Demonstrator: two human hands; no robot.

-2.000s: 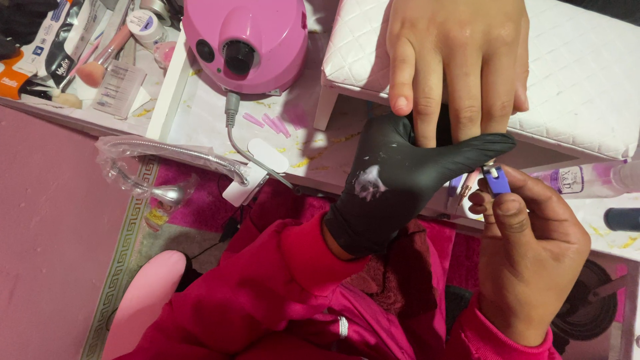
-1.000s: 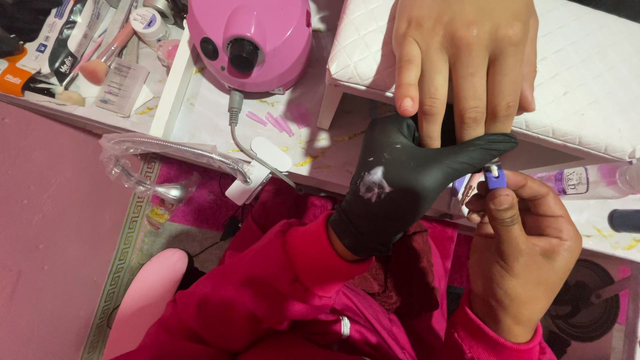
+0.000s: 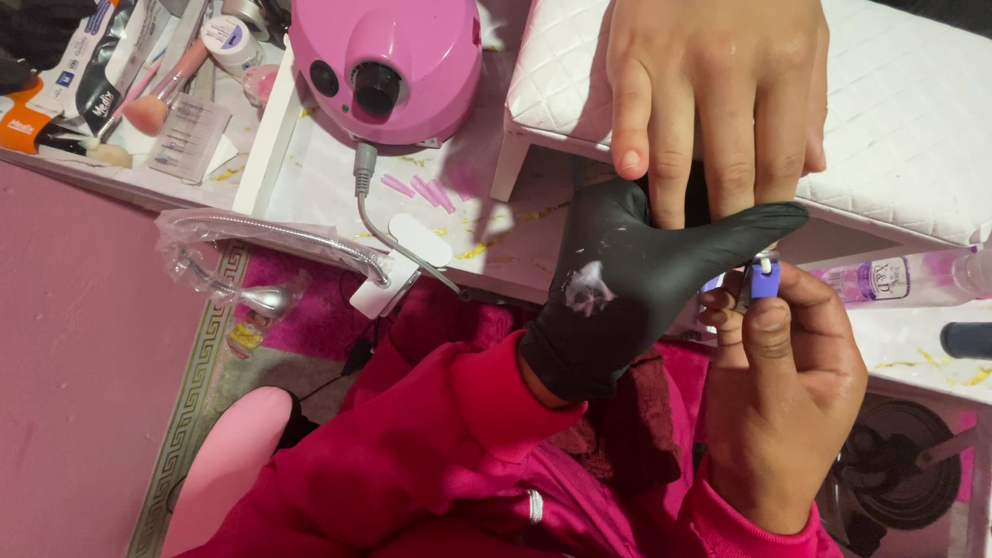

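My left hand (image 3: 620, 287), in a black glove with a whitish smear on its back, is closed around the fingertips of another person's hand (image 3: 721, 93). That hand lies palm down over a white quilted hand rest (image 3: 891, 132). Bare, my right hand (image 3: 783, 387) pinches a small nail clipper with a purple part (image 3: 765, 280) between thumb and fingers. The clipper's top end is close by my gloved thumb. My glove hides the other person's fingertips, and the clipper's jaws are not clearly seen.
A pink nail drill machine (image 3: 395, 70) stands on the marble-patterned table, with pink nail tips (image 3: 426, 192) near its cable. Brushes (image 3: 147, 115) and a jar (image 3: 231, 43) fill the tray at left. A bagged gooseneck lamp (image 3: 279, 232) is clamped at the edge; a bottle (image 3: 899, 279) lies at right.
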